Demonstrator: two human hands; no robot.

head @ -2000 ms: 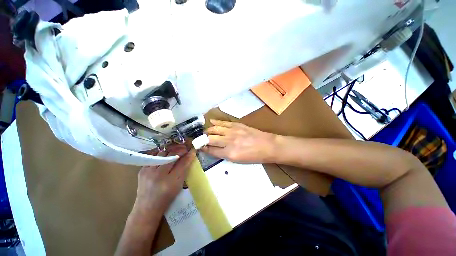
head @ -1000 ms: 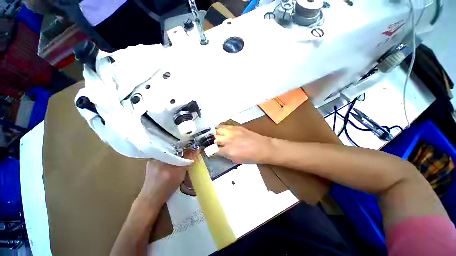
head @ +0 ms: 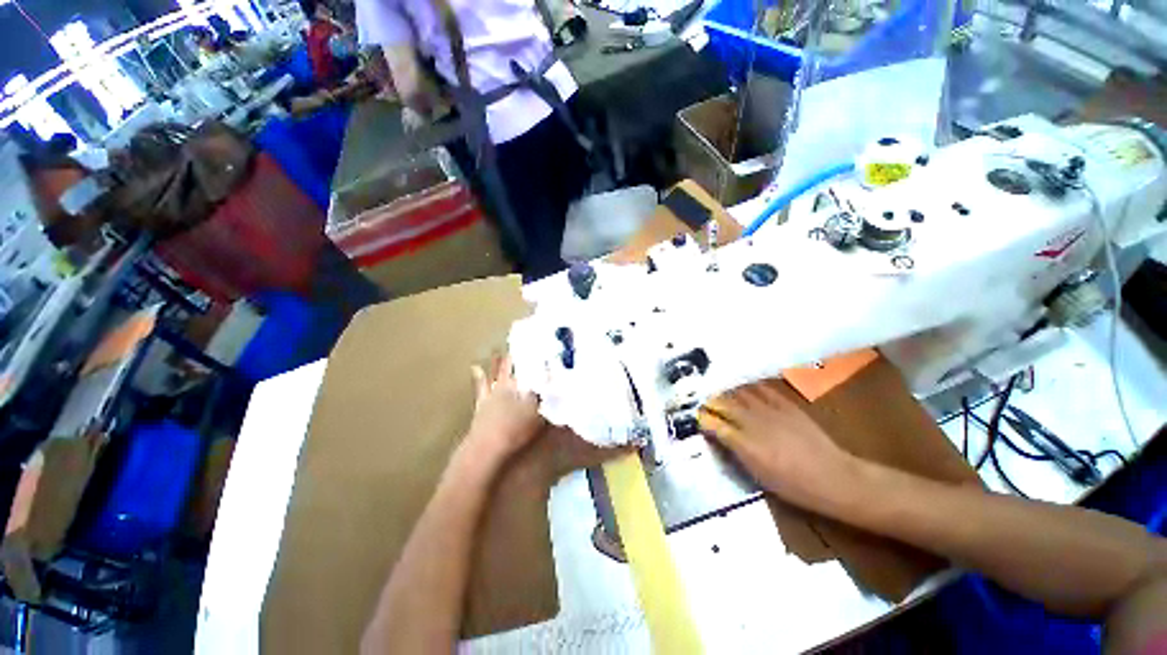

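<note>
The brown cloth panel (head: 384, 422) lies on the white table, left of the sewing machine (head: 819, 301) and continuing beyond its needle area. My left hand (head: 508, 412) lies on the panel left of the machine head, fingers apart and partly hidden by the head. My right hand (head: 774, 441) lies palm down on the cloth just right of the presser foot area (head: 685, 416); its fingertips are partly hidden, so its grip is unclear. A yellow strip (head: 649, 550) runs from the needle area to the near table edge. The needle is hidden.
An orange card (head: 832, 375) lies under the machine arm. Black cords and a dark tool (head: 1043, 433) lie on the table at right. A person in a light top (head: 499, 77) stands behind, beside a red-banded box (head: 410, 228). A blue bin edge shows at lower right.
The view has lifted and turned, showing the workshop behind. My left hand has moved away from the needle to the left, farther up the panel. My right hand stays beside the presser foot.
</note>
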